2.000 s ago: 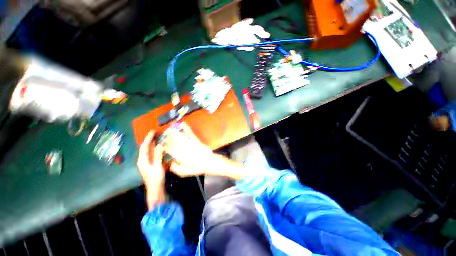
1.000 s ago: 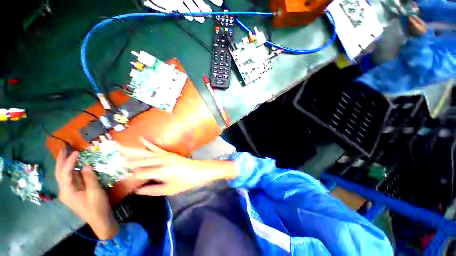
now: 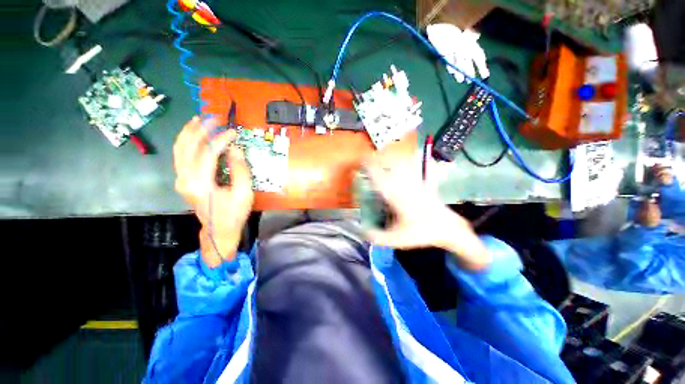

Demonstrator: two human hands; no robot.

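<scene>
My left hand (image 3: 212,176) is at the left part of the orange mat and grips the left edge of a green-white circuit board (image 3: 264,159). My right hand (image 3: 409,199) is blurred at the mat's right front and holds a blurred, dark green flat thing (image 3: 372,199), which looks like another circuit board. The black connector block (image 3: 285,113) lies on the back of the orange mat (image 3: 323,169), apart from both hands. Another board (image 3: 388,107) rests at the mat's back right corner.
A remote control (image 3: 463,120), red pen (image 3: 428,156), blue network cable (image 3: 360,26), white cloth (image 3: 460,51) and orange test box (image 3: 574,101) are to the right. Another board (image 3: 120,105) lies left. A coiled blue cord (image 3: 182,56) runs to my left hand. A blue-sleeved person (image 3: 638,255) is at far right.
The view has turned and shifted left. My hands, together at one board before, are now apart. My right hand has moved right with a green thing in it.
</scene>
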